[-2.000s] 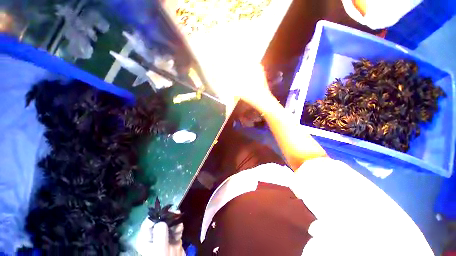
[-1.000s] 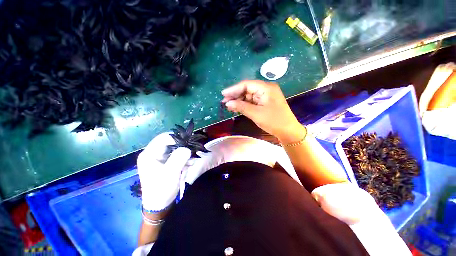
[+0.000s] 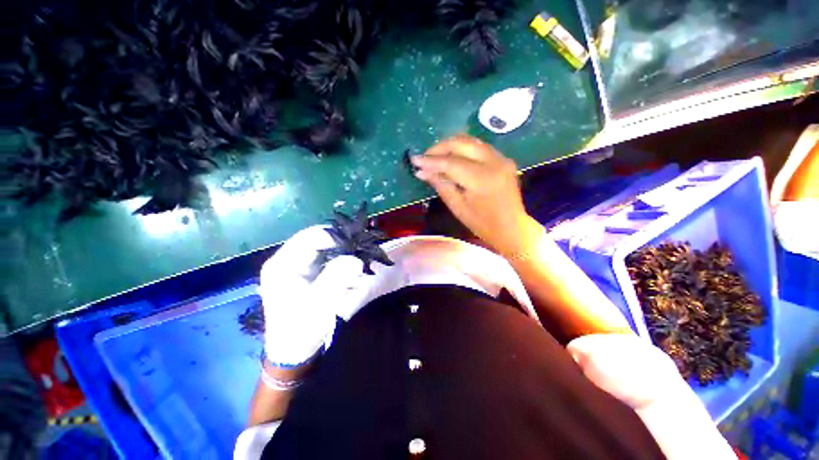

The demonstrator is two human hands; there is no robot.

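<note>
My left hand [image 3: 305, 292], in a white knit glove, holds a black spiky piece [image 3: 357, 238] by its base, leaves spread like a star, over my lap at the bench edge. My bare right hand [image 3: 471, 184] is at the bench edge, up and right of it, its fingertips pinched on a small dark bit [image 3: 410, 163]. The two hands are apart. A white squeeze bottle [image 3: 507, 110] lies on the green bench beyond my right hand. A large pile of black pieces [image 3: 206, 81] covers the upper left of the bench.
A yellow-green labelled item [image 3: 561, 41] lies by the bench joint. A blue crate [image 3: 620, 260] with brown-black, tan-tipped pieces is at right. Another blue crate [image 3: 171, 359] with a few black pieces is at lower left. Part of another person's arm [image 3: 797, 175] shows at the right edge.
The view has swung from the crate side to the bench and lap. In the last second my right fingertips have risen slightly over the bench, now with a dark bit showing; my left hand keeps the spiky piece.
</note>
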